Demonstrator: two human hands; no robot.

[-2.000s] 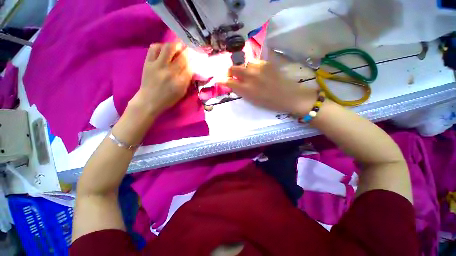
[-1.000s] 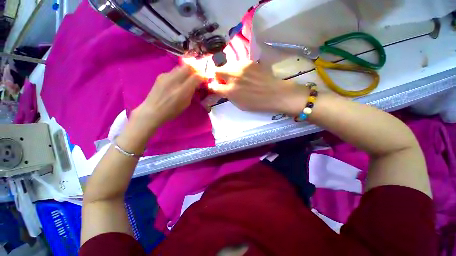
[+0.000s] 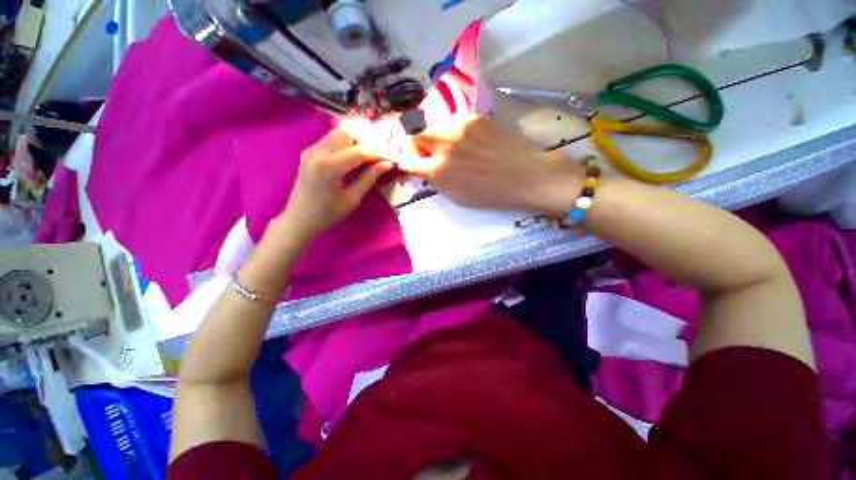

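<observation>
The magenta garment panel (image 3: 188, 141) lies on the white table, left of the machine head (image 3: 272, 47). My left hand (image 3: 330, 178) is on the panel's right part, thumb and fingers pinching its edge just below the presser foot area (image 3: 399, 98). My right hand (image 3: 479, 169) is right beside it, fingertips at the cloth under the lamp. Glare hides what the right fingertips grip and the needle itself. A striped-looking magenta and white cloth piece (image 3: 462, 75) stands up behind the presser foot.
Scissors with green and yellow handles (image 3: 648, 131) lie right of my right hand, blades toward the machine. A ruler strip (image 3: 450, 272) runs along the table's front edge. Magenta and white pieces (image 3: 638, 328) lie below it. A beige machine part (image 3: 52, 286) and blue basket (image 3: 122, 431) are at left.
The view has shifted, so the machine head sits further left than two seconds ago. My hands have come together at the cloth edge; my left thumb now shows apart from the fingers.
</observation>
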